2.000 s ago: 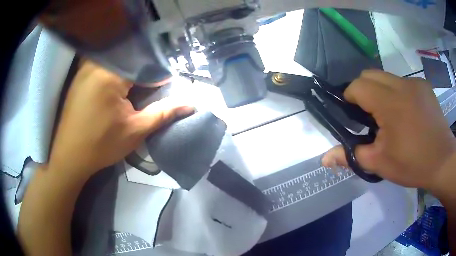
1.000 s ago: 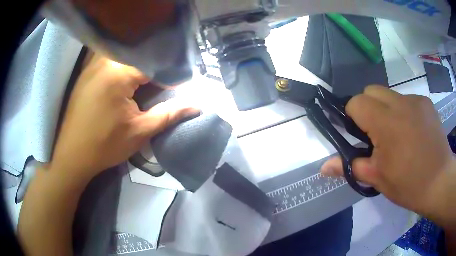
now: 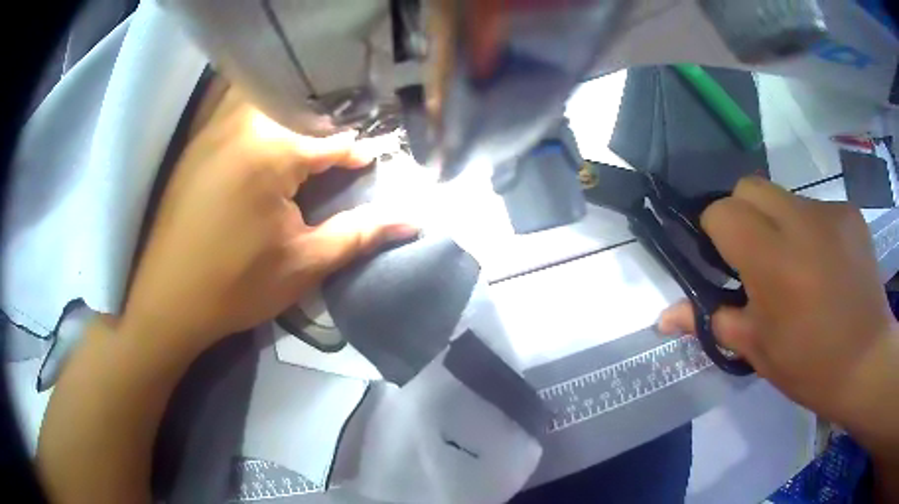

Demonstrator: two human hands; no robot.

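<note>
My left hand (image 3: 246,217) presses a dark grey piece (image 3: 404,305) beside the bright needle area, thumb and fingers on the fabric. The light grey panel (image 3: 463,433), with a short dark mark, hangs over the table's front edge below it. My right hand (image 3: 789,276) holds black-handled fabric shears (image 3: 680,246), fingers through the handles. The blades point left behind the grey plastic block (image 3: 540,187); their tips are hidden. Glare hides the needle and the far end of the dark piece.
Stacked dark grey pieces (image 3: 641,123) lie at the back right with a green-handled tool (image 3: 718,106) on them. The white machine head (image 3: 670,39) covers the top. A ruler strip (image 3: 631,384) runs along the front edge. Pale fabric (image 3: 79,217) lies at far left.
The whole view has shifted, with table things lower and further right. The machine head covers more of the needle area. Both hands keep about the same hold.
</note>
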